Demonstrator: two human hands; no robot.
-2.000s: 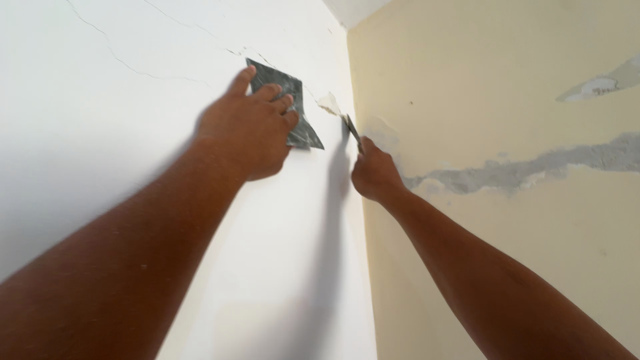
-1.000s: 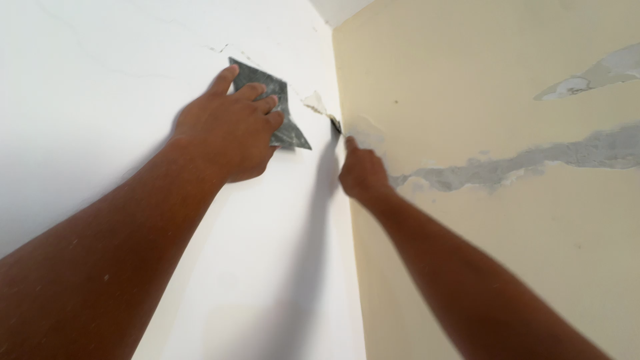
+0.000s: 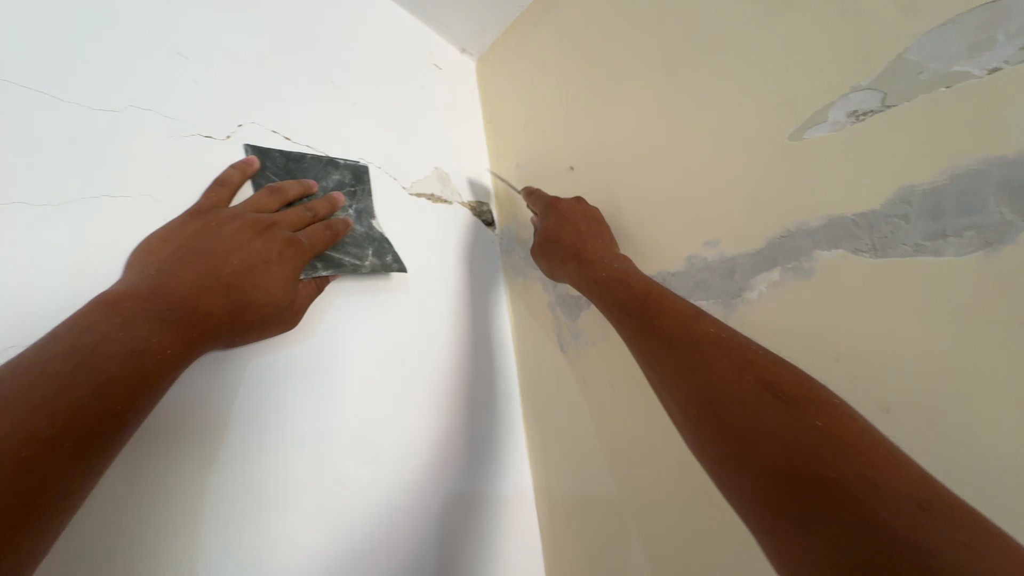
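Note:
My left hand (image 3: pixel 248 248) has its fingers spread over a dark sheet, perhaps sandpaper (image 3: pixel 352 208), at the white wall; part of the thumb is behind the sheet's lower edge. My right hand (image 3: pixel 572 236) is closed around a thin-bladed tool (image 3: pixel 506 181), whose handle is mostly hidden in the fist. The blade points up and left near the wall corner; whether it touches a wall cannot be told. Left of it, a chipped patch (image 3: pixel 434 188) and a dark hole (image 3: pixel 480 212) break the white plaster at the end of a thin crack (image 3: pixel 276 134).
The white wall (image 3: pixel 336 432) meets a beige wall (image 3: pixel 720 96) at a vertical corner, with the ceiling (image 3: pixel 472 20) above. A rough grey band (image 3: pixel 904 216) crosses the beige wall, and a peeled patch (image 3: pixel 936 64) lies higher right.
The tool in my right hand has left the hole at the corner, where its tip was one second ago. My left hand still lies over the dark sheet.

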